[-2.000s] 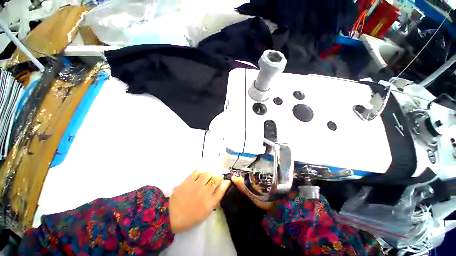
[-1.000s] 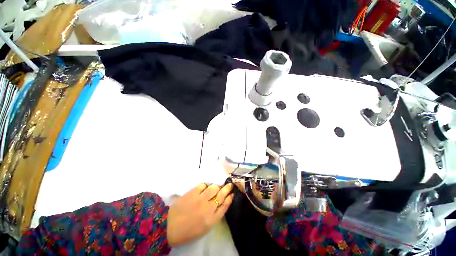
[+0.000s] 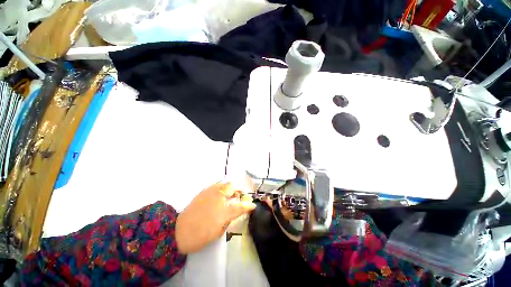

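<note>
The white sewing machine head (image 3: 386, 162) stands at centre right, with a pale knob and a shiny metal loop guard (image 3: 320, 202) at its front. A black garment piece (image 3: 274, 252) hangs from the needle area down to the lower edge. My left hand (image 3: 210, 216) lies just left of the needle area, fingertips at the top edge of the black cloth; its grip is unclear. My right hand is hidden behind the guard and machine head; only its flowered sleeve (image 3: 347, 252) shows clearly.
Another black piece (image 3: 190, 84) lies behind the machine on the white table (image 3: 129, 151). A taped brown board (image 3: 50, 151) with a blue edge and a striped stack (image 3: 11, 123) are at left. A clear plastic bag (image 3: 426, 235) is at lower right. A black strip (image 3: 462, 146) crosses the machine arm.
My left hand has shifted slightly up and left, its fingers now more bent and lifted. A small dark mark on the table below it is now uncovered. The right sleeve stays behind the guard.
</note>
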